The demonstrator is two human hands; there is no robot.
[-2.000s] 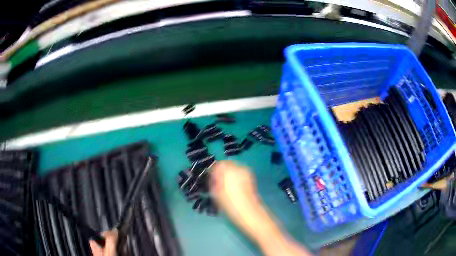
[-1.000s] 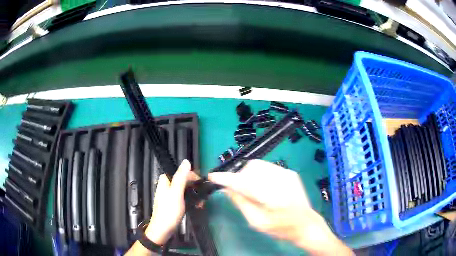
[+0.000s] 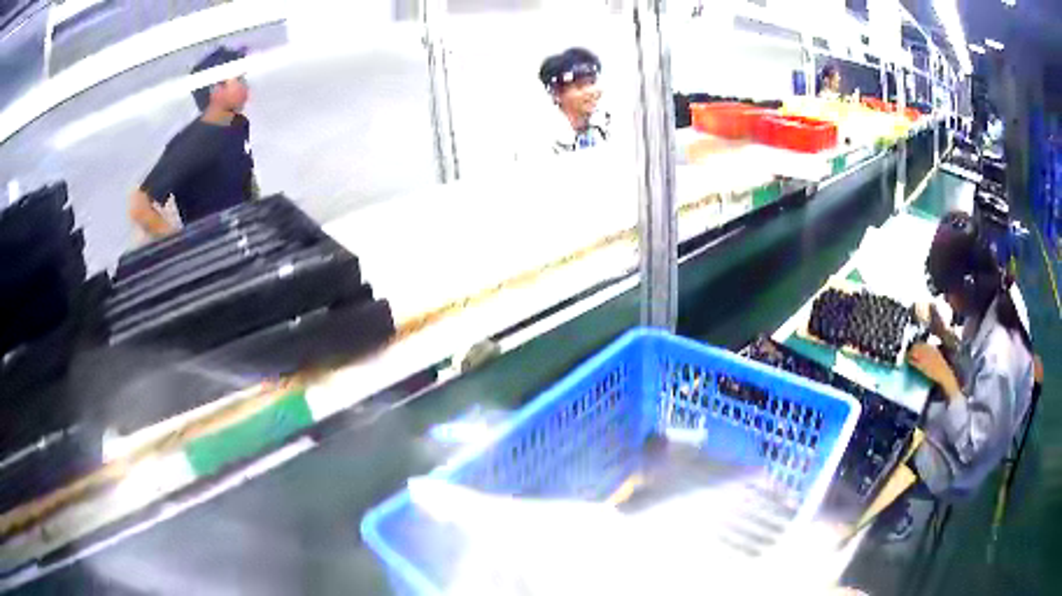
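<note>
The blue plastic crate (image 3: pixel 557 421) stands at the lower middle of the head view. Its perforated walls and rim show, and dark parts lie blurred inside. A strong white glare covers its front and lower part, so what lies there is hidden. Neither my left hand nor my right hand can be made out. The green mat in front of me, the slotted trays and the small black parts are out of the picture.
Black stacked trays (image 3: pixel 239 274) stand on the white shelf at left. A metal post (image 3: pixel 657 175) rises behind the crate. Red bins (image 3: pixel 797 132) stand farther along. A seated person (image 3: pixel 984 378) works at right by a tray of dark parts (image 3: pixel 859 323). Two people are beyond the shelf.
The view has swung up and to the right, away from the mat. Both hands and the bars they held have left the picture. The shelf and other people now show.
</note>
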